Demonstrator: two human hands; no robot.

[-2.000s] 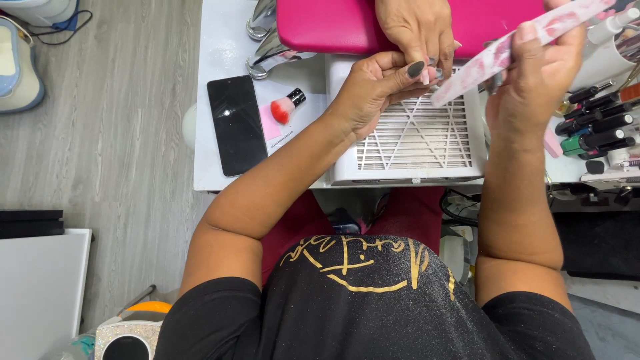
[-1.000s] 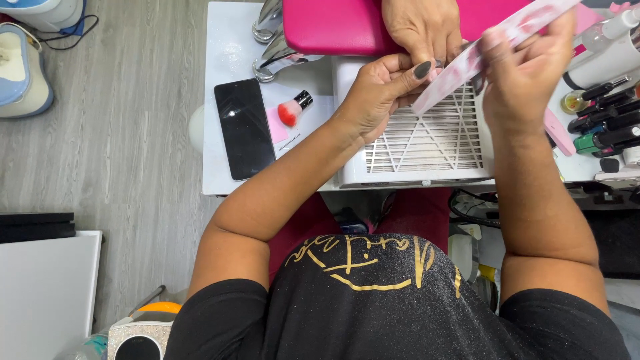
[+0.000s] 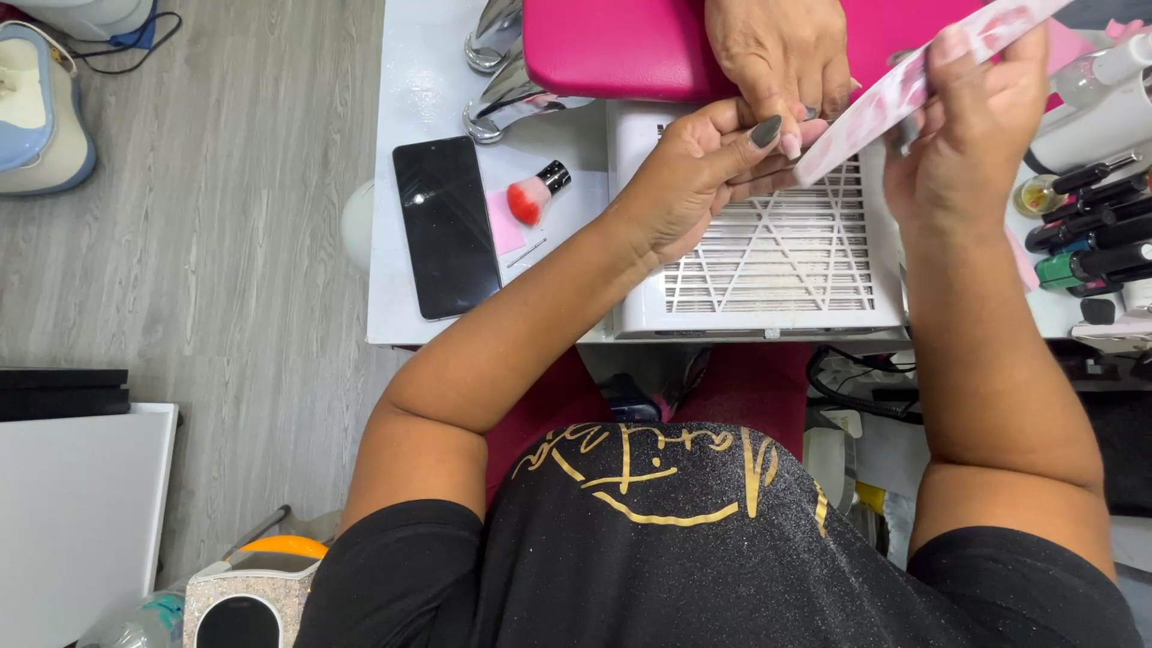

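Observation:
My left hand (image 3: pixel 697 175) is closed on a finger of another person's hand (image 3: pixel 781 54), which comes down from the top over a pink padded armrest (image 3: pixel 621 45). A long pink-and-white nail file (image 3: pixel 886 94) is gripped in my right hand (image 3: pixel 967 135). The file slants down to the left, its lower end beside the held fingertips; exact contact with a nail cannot be told. Below both hands lies a white nail dust collector (image 3: pixel 765 261) with a slatted grille.
Left of the dust collector, a black smartphone (image 3: pixel 445 225), a red-and-white dust brush (image 3: pixel 537 191) and a thin metal bit (image 3: pixel 526 253) lie on the white table (image 3: pixel 558 310). Chrome armrest legs (image 3: pixel 517 99) stand behind. Several polish bottles (image 3: pixel 1093 261) crowd the right side.
Over these frames my right hand shifts the file about near the held fingers, its angle varying. My left hand keeps hold of the other person's finger throughout.

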